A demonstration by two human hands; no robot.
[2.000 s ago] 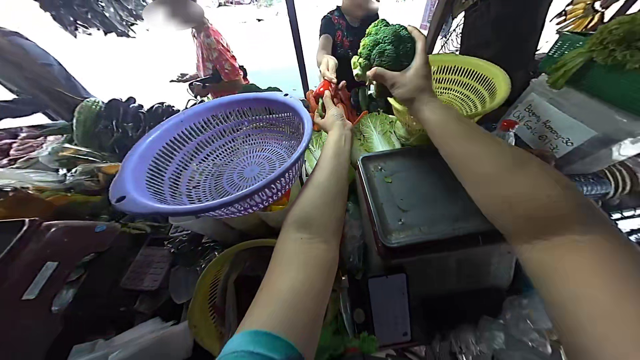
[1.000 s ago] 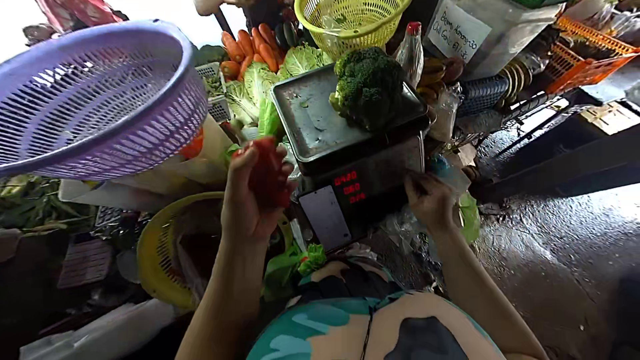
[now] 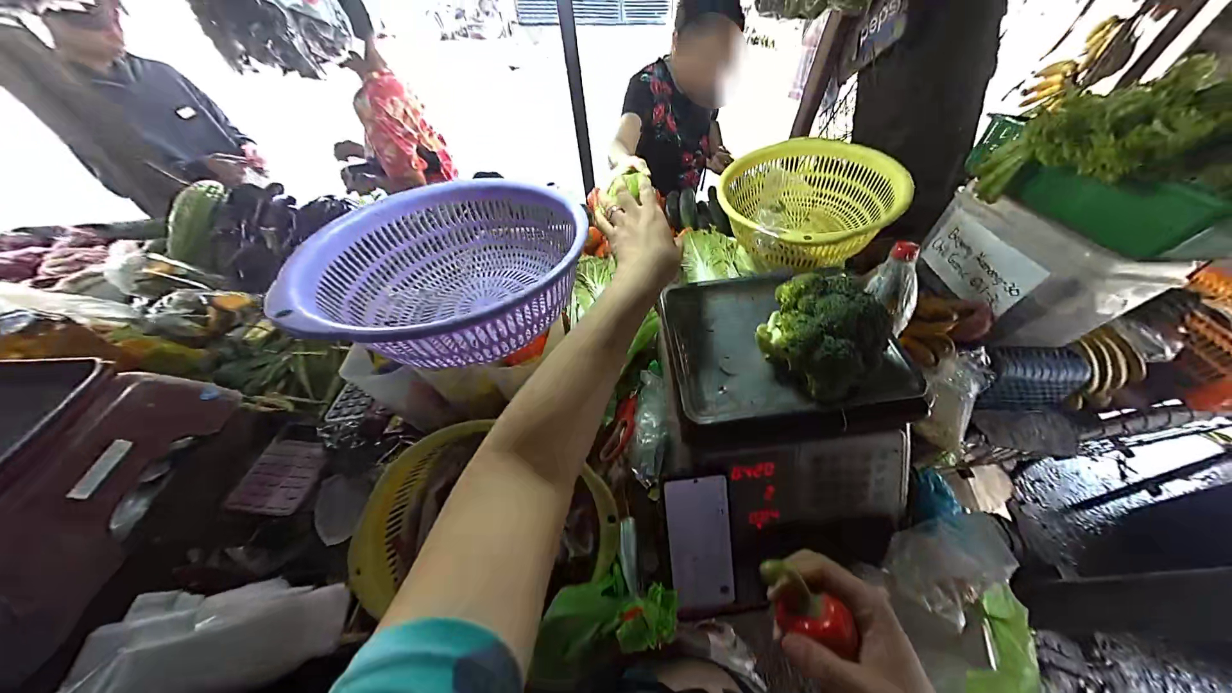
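Observation:
My left hand [image 3: 637,231] reaches far forward, its fingers on a pale green vegetable [image 3: 626,191] that the hand of a person across the stall also touches. Low at the right, my right hand [image 3: 852,630] holds a red bell pepper [image 3: 818,621] with a green stem. A head of broccoli [image 3: 828,332] lies on the metal tray of a digital scale [image 3: 722,366], whose red display is lit. A phone or similar flat device [image 3: 700,541] leans against the scale's front.
A purple plastic basket [image 3: 433,337] stands left of my arm, a yellow colander [image 3: 818,245] behind the scale. Another yellow basket [image 3: 371,549] is under my forearm. A white container [image 3: 1039,279] with handwriting stands at right. A person in a flowered top [image 3: 664,115] faces the stall.
My left hand has gone from near the scale out to the person; the red pepper, in my left hand one second ago, is now in my right. The broccoli has passed from my right hand to the scale.

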